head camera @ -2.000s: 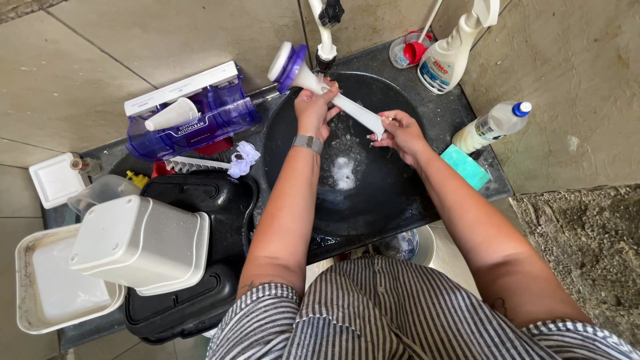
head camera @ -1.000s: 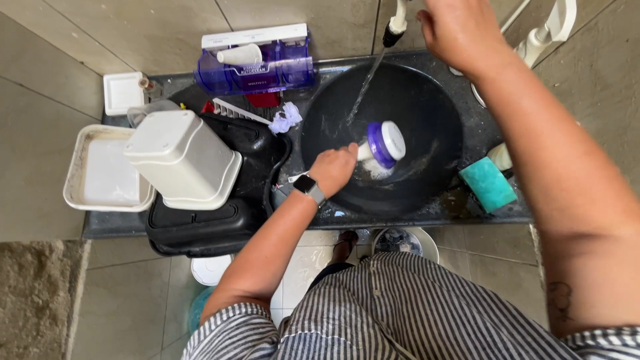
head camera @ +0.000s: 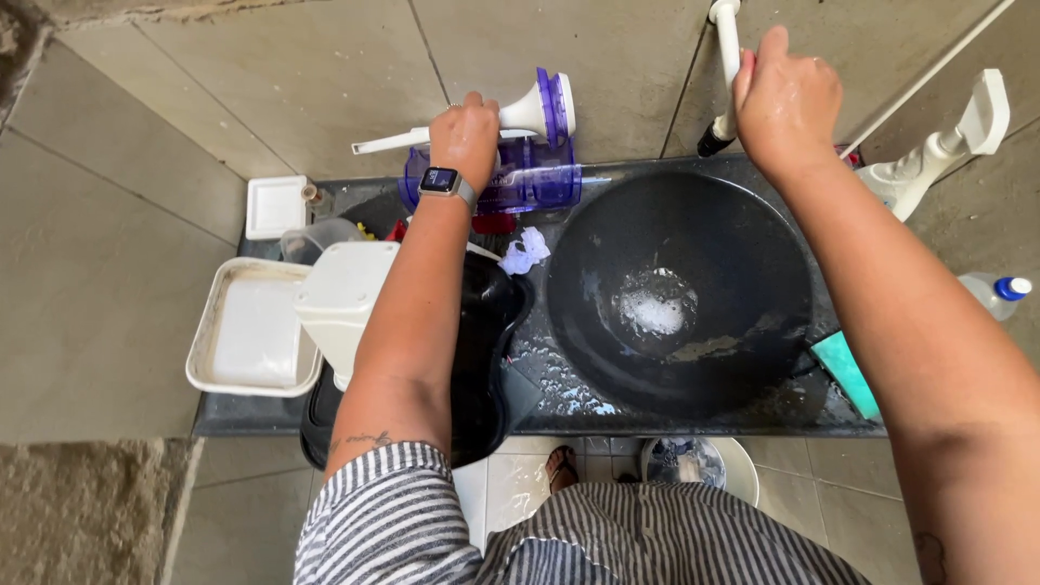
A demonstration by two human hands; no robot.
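My left hand (head camera: 465,142), with a watch at the wrist, is closed around the handle of a white and purple plastic utensil (head camera: 528,112). The utensil lies sideways above a translucent purple plastic holder (head camera: 536,175) at the wall. My right hand (head camera: 788,106) is raised at the white faucet pipe (head camera: 725,65); its fingers touch the pipe's upper part, and their exact hold is partly hidden. Below, the round black sink (head camera: 691,244) has white foam (head camera: 656,313) at its bottom. No water stream shows at the spout.
Left of the sink are black plastic trays (head camera: 487,341), an upturned white container (head camera: 345,280), a white tub (head camera: 253,390) and crumpled lilac plastic (head camera: 524,250). A green sponge (head camera: 849,374), a bottle with a blue cap (head camera: 995,294) and a white spray bottle (head camera: 926,175) stand or lie at right.
My left hand has carried the white and purple utensil from over the sink up to the purple holder. The water stream seen a second ago has stopped. My right hand remains up by the faucet.
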